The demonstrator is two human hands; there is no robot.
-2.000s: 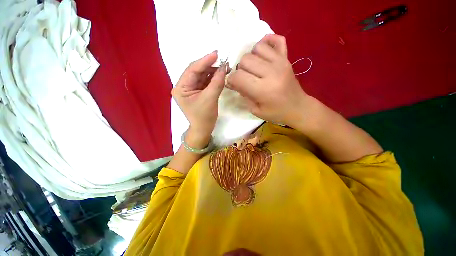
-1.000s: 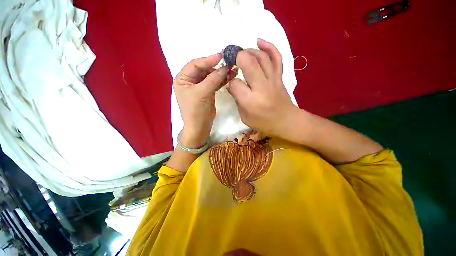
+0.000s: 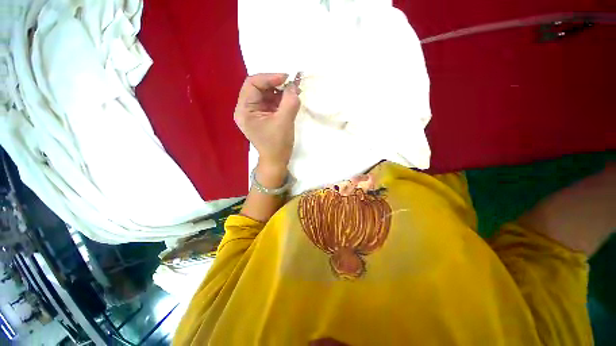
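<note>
A white garment lies over the table edge and my lap. My left hand pinches the garment between thumb and forefinger, with a tiny metallic bit at the fingertips that is too small to identify. My right hand is out of the picture; only a blurred right forearm shows at the right edge. A pale blurred thread runs from beside the garment towards the upper right edge. Black thread snips lie at the upper right, partly crossed by the thread.
A large pile of white garments fills the left side. Red cloth covers the table, with green flooring beyond its edge at right. Dark metal and cable-like parts show at the lower left.
My right hand has moved away from my left hand and out of view at the right. The dark round thing seen at the fingertips is gone from view. The thread now stretches out to the right.
</note>
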